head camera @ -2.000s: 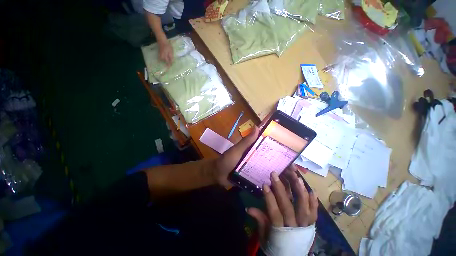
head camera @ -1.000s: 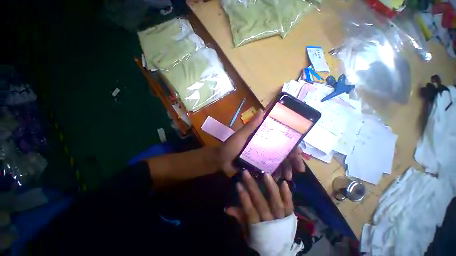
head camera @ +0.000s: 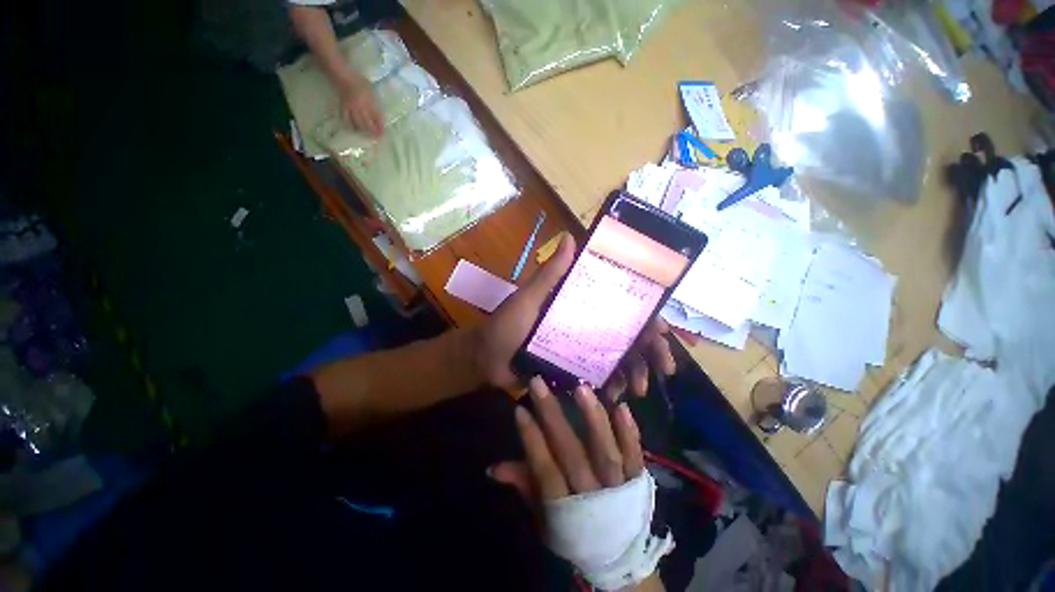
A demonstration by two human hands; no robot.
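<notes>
A smartphone (head camera: 607,295) with a glowing pink-white screen lies tilted in my left hand (head camera: 521,318). My left thumb is along its left edge and fingertips show past its right edge. The screen shows a page of small lines, too small to read. My right hand (head camera: 584,463), with a white wrap around palm and wrist, is at the phone's lower end. Its fingers are spread and hold nothing. I cannot tell whether a fingertip touches the phone.
White papers (head camera: 839,312), blue-handled scissors (head camera: 758,179), clear polybags (head camera: 850,116), a metal cup (head camera: 792,405) and white garments (head camera: 926,463) are on the wooden table. Bagged green garments (head camera: 434,174), a pink slip (head camera: 479,285) and a pen (head camera: 529,245) lie on the brown desk. Another person's hand (head camera: 362,106) touches the bags.
My right hand has moved from over the screen to the phone's lower end. The phone and both hands sit further left and higher in view. The other person's hand is back on the bags.
</notes>
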